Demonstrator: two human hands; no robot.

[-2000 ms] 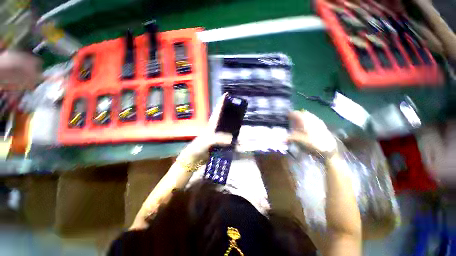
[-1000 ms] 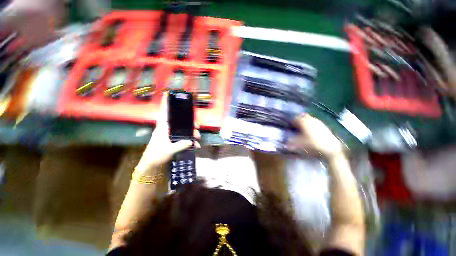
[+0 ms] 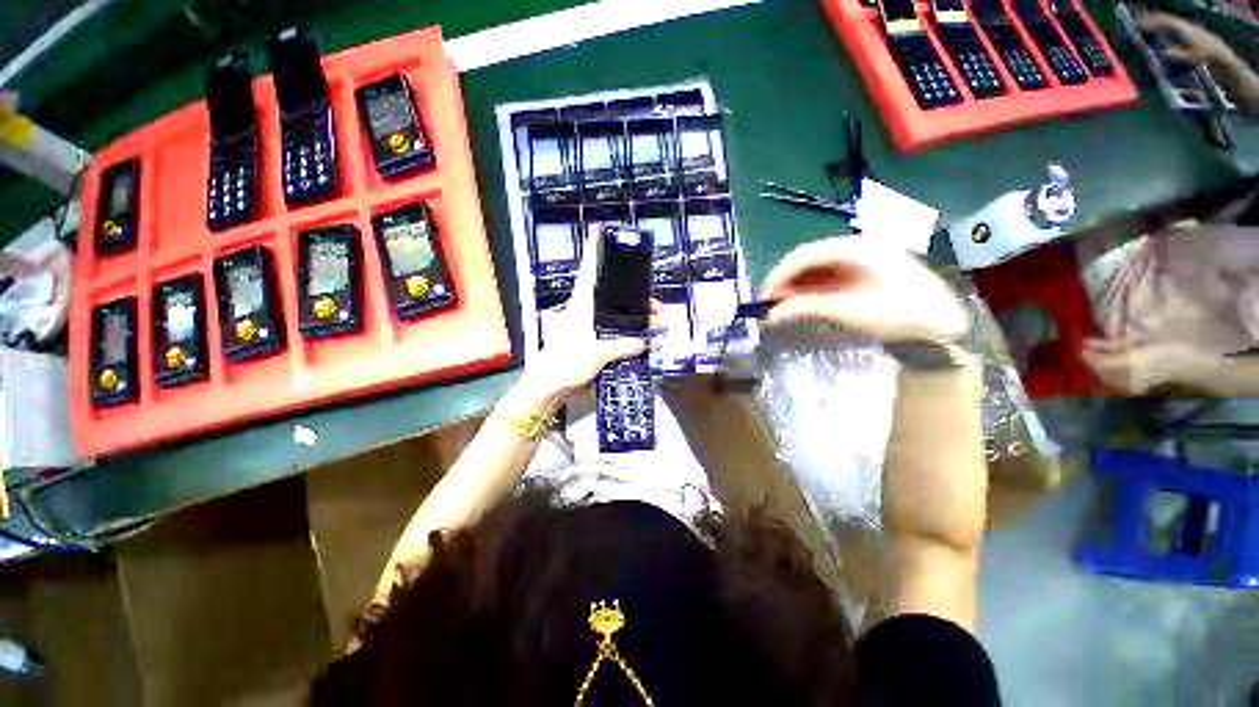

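My left hand [image 3: 580, 345] holds an open black flip phone [image 3: 626, 394] upright, dark screen above and number keypad below, over the near edge of the lens tray. My right hand [image 3: 856, 293] is over the tray's near right corner. A small dark thing shows at its fingertips, too blurred to name surely. The lens tray [image 3: 621, 97] has a grid of pockets holding thin dark rectangular pieces. The orange-red phone tray [image 3: 262, 263] on the left holds several closed phones and two open ones [image 3: 304, 124] in the back row.
Dark pointed tweezers [image 3: 808, 199] and a white tag [image 3: 895, 217] lie right of the lens tray. A white bottle [image 3: 1015, 228] is at the bench edge. Another orange-red tray [image 3: 904, 118] is at the back right. Other people's hands [image 3: 1201, 42] show at right. Clear film [image 3: 842, 428] lies below the bench edge.
The view has shifted and sharpened. My left hand with the open phone has moved from before the phone tray to before the lens tray. My right hand has lifted off the lens tray's right side.
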